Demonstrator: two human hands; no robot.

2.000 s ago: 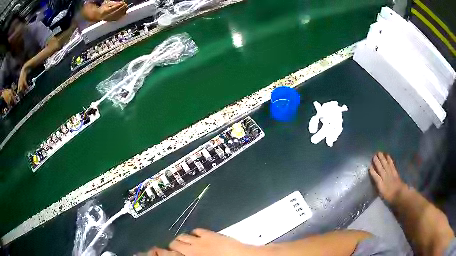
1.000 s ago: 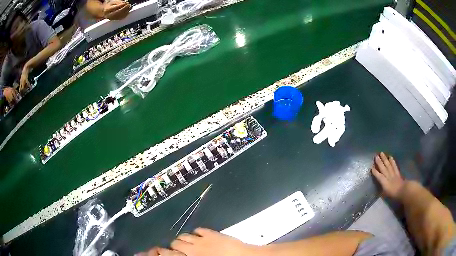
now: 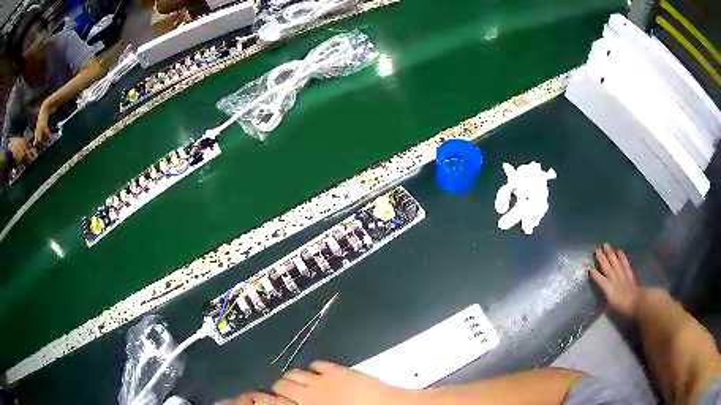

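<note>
A wired base point(image 3: 316, 265) lies open on the dark green bench, its white cord running from the left end into a clear bag point(image 3: 149, 360). Tweezers point(image 3: 307, 332) lie below it. A white top cover point(image 3: 439, 348) lies near the bench's front edge, its left part hidden by my left hand and forearm. My left hand point(image 3: 320, 385) rests palm down at the bottom edge, partly cut off, fingers apart, with no object visible in it; its underside is hidden. My right hand point(image 3: 617, 277) lies flat and empty on the bench at the right, fingers slightly apart.
A blue cup point(image 3: 458, 166) and a crumpled white cloth or glove point(image 3: 525, 198) stand beyond the base. White covers point(image 3: 632, 111) are stacked at the right. A speckled rail point(image 3: 261, 237) borders the green conveyor, which carries another wired base point(image 3: 150, 190). People work across it.
The wired base and bagged cord on the conveyor have moved right and slightly up. Both my hands have stayed almost still. Across the belt, a person's hand has moved up near the picture's top edge.
</note>
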